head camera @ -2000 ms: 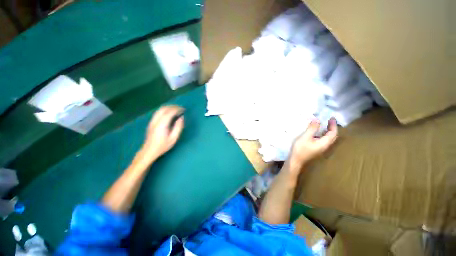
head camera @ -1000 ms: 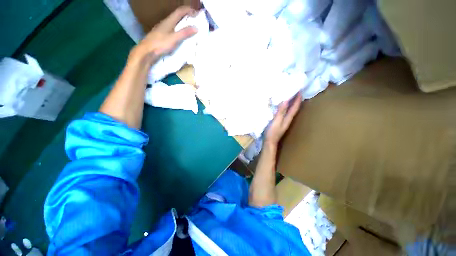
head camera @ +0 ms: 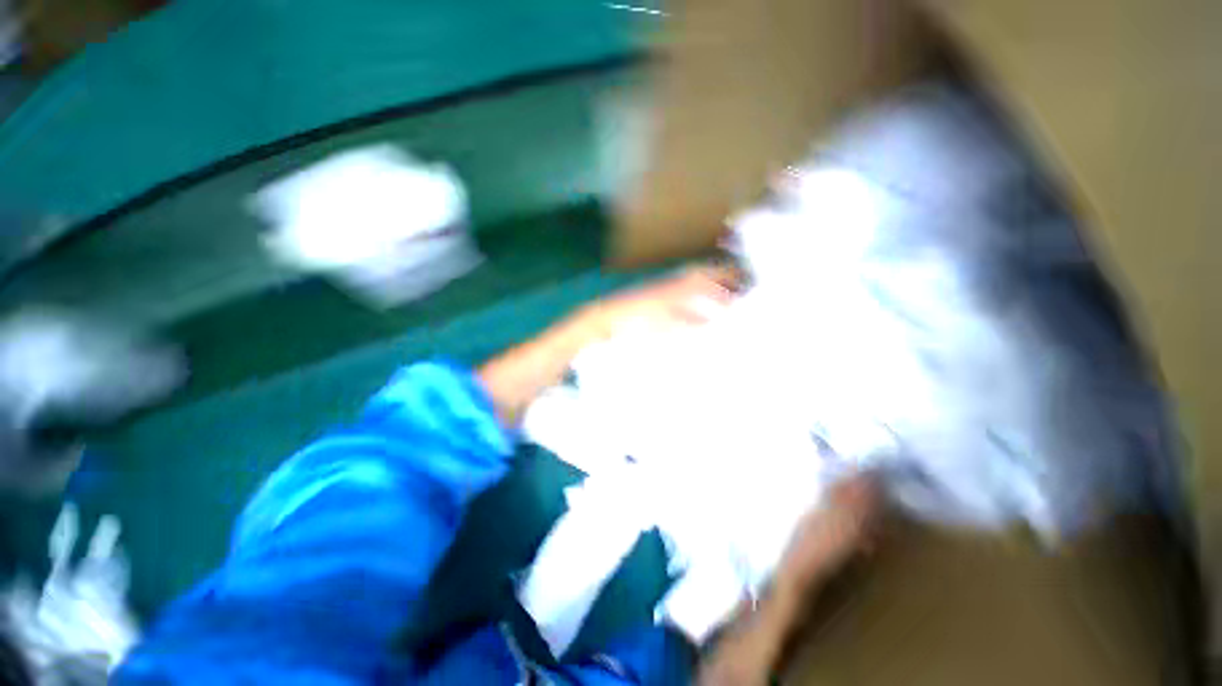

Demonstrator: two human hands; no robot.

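A bright heap of white wrapped items (head camera: 751, 402) spills from a large brown bulk carton (head camera: 978, 603) onto the green bench. My left hand (head camera: 670, 302) is at the heap's upper left edge, blurred, its fingers partly lost against the white. My right hand (head camera: 834, 529) is at the heap's lower right side by the carton, also blurred. Whether either hand grips an item cannot be told. A loose white piece (head camera: 583, 563) hangs or lies at the heap's lower left, near my body.
A white product carton (head camera: 373, 225) stands on the green line (head camera: 536, 141) at upper left. Another blurred white carton (head camera: 87, 365) is at far left. White bundles (head camera: 74, 603) lie at lower left. Brown carton flaps rise at upper right.
The view has shifted and blurred. My left hand has moved down along the heap. The heap reaches nearer my body, with more white pieces over the bench edge.
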